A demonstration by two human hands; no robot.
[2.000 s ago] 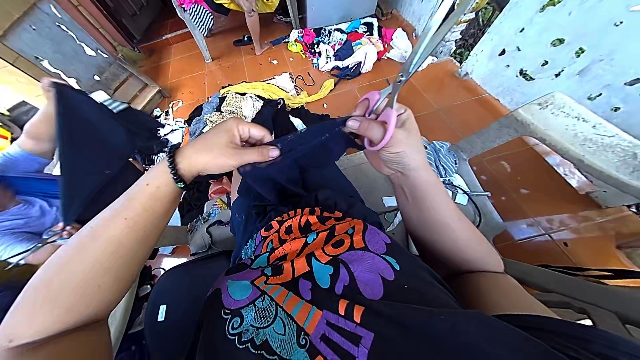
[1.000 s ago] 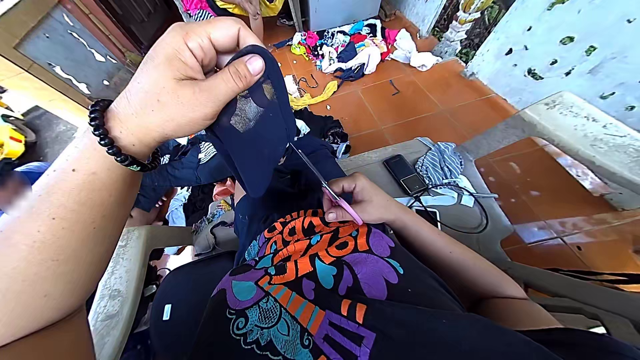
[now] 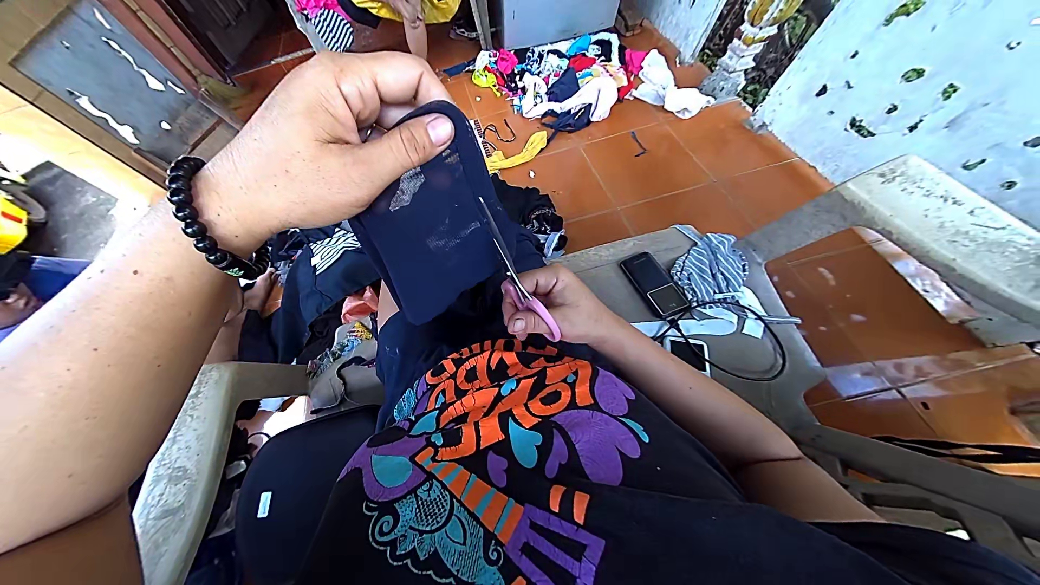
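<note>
My left hand (image 3: 333, 138) pinches the top edge of a dark navy piece of cloth (image 3: 439, 244) between thumb and fingers and holds it up. Worn or thin patches show on the cloth. Low at its right side, my right hand (image 3: 561, 305) grips scissors with pink handles (image 3: 532, 310). Their blades point up and lie along the right part of the cloth; whether they cut into it cannot be told. The lower end of the cloth hangs above my lap, near more dark fabric.
On a plastic chair (image 3: 747, 366) at the right lie a black phone (image 3: 655, 284), a white device (image 3: 687, 355), a cable and a striped cloth (image 3: 709, 264). A heap of clothes (image 3: 569, 81) covers part of the tiled floor. Another person's hand (image 3: 260, 290) is at the left.
Two seconds ago both hands stretched the dark cloth, the scissors pointing up in my right hand. My left hand has since risen with the cloth; my right hand has lowered with the scissors beside it.
</note>
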